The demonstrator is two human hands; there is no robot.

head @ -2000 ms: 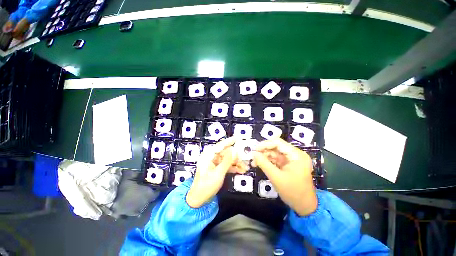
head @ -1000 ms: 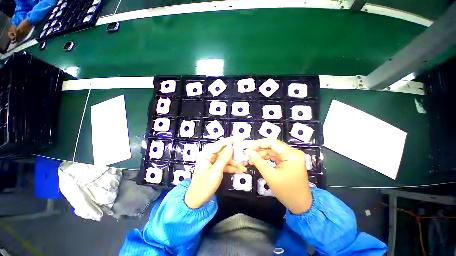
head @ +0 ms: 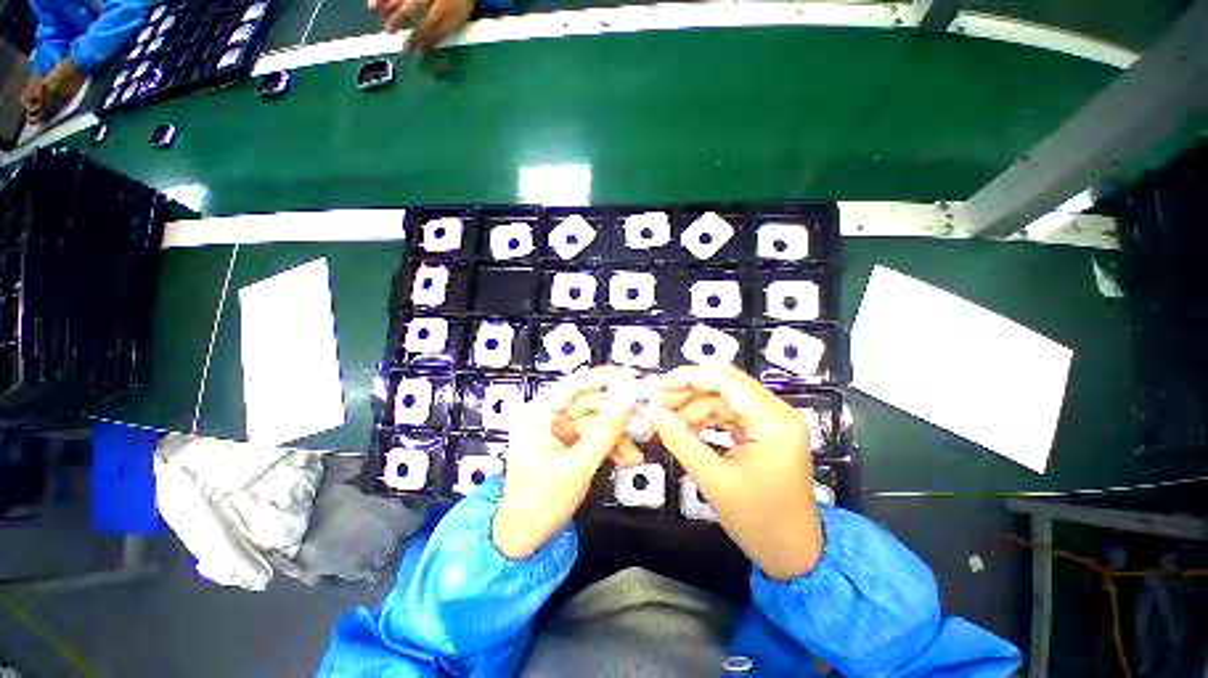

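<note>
A black blister tray point(head: 506, 290) lies on the green bench in front of me, with white square parts point(head: 566, 347) with dark round centres in most pockets. One pocket in the second row is empty. My left hand point(head: 563, 457) and my right hand point(head: 749, 457) meet over the tray's lower middle. Between their fingertips they hold a small white part point(head: 644, 421), mostly covered by the fingers. The hands hide some pockets beneath them. Any film or sticker is too small to tell.
White sheets lie left point(head: 293, 352) and right point(head: 963, 367) of the tray. Black stacked trays point(head: 73, 285) stand at far left. A crumpled cloth point(head: 245, 503) is at lower left. Dark units point(head: 376, 74) sit on the green belt; another person's hand point(head: 424, 19) reaches in beyond.
Another person's hand has appeared at the top, beside a dark unit newly in view on the belt. The other units have shifted left. My fingers have closed further around the white part.
</note>
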